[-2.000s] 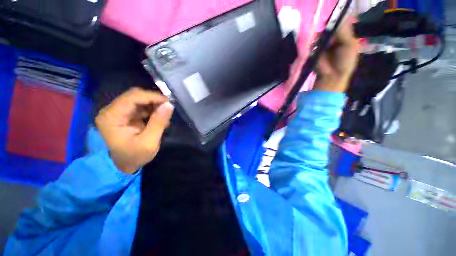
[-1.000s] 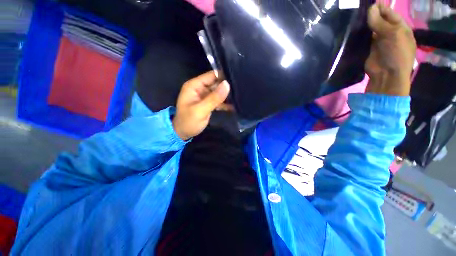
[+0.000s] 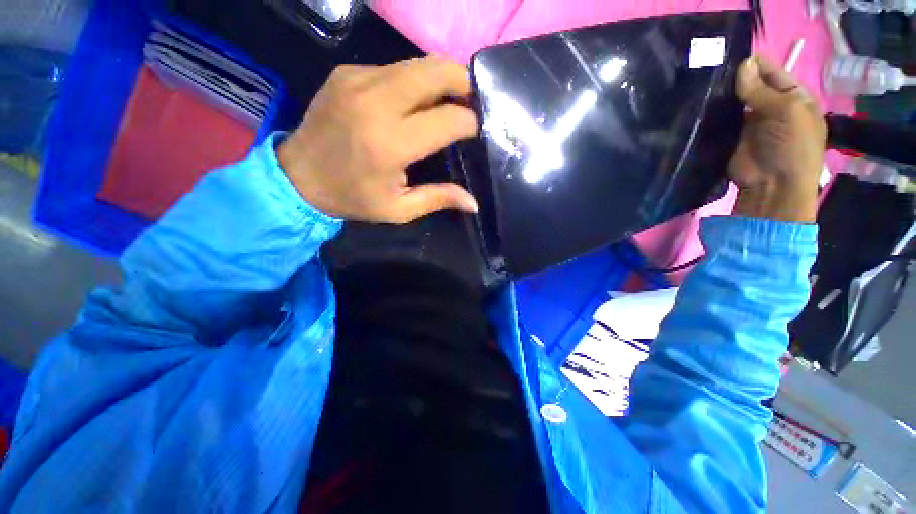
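A tablet screen (image 3: 603, 141), glossy black with strong reflections and a small white label at its upper right, is held up over the lap, tilted. My left hand (image 3: 387, 141) is at its left edge, fingers on the upper left edge and thumb apart below; the fingertips are partly hidden behind the edge. My right hand (image 3: 781, 141) grips the right edge, thumb at the upper right corner. A dark layer shows behind the screen along its left edge; what it is cannot be told.
A blue bin (image 3: 75, 131) with white slips and a red sheet is at the left. A pink mat (image 3: 442, 22) lies behind the screen. White papers (image 3: 623, 341) in a blue bin lie below it. A white bottle (image 3: 864, 75) and black items (image 3: 854, 251) are at the right.
The screen now shows its glossy face, where a matt grey panel with labels showed two seconds ago. My left hand has moved up along the left edge; a pale strip there no longer shows.
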